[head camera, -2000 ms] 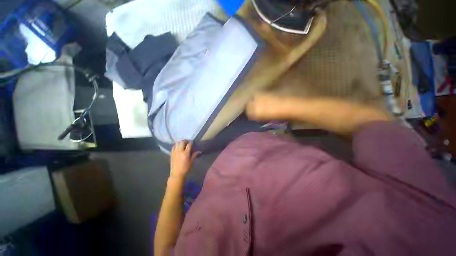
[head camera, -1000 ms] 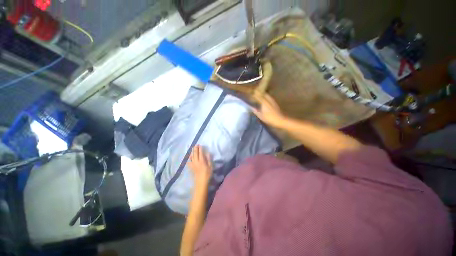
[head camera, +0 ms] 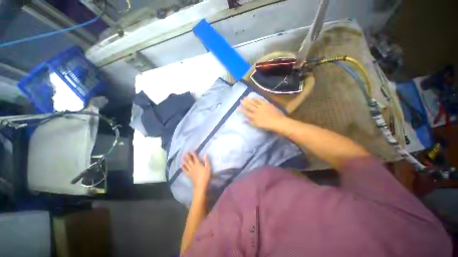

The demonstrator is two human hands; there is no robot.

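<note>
A jacket (head camera: 221,143) lies spread with its shiny pale grey-blue lining up, a dark strip running diagonally across it. It covers most of the padded form beneath. My left hand (head camera: 196,169) rests on the lining near the dark strip at the lower left, fingers apart. My right hand (head camera: 261,114) lies flat on the lining near the upper end of the strip, fingers slightly spread. A steam iron (head camera: 277,80) with a red-brown handle stands beyond my right hand at the form's scorched end, apart from the hand.
A crumpled navy garment (head camera: 168,114) lies at the table's left. A blue bar (head camera: 221,49) lies at the back. The iron's yellow and blue hose (head camera: 357,68) runs right. A blue crate (head camera: 63,80) and a neighbouring pale table (head camera: 58,155) with a cable loop are at left.
The lining has been spread across the form, covering its tan surface. My left hand moved from the near edge onto the lining; my right hand moved from the form onto it. The view shifted.
</note>
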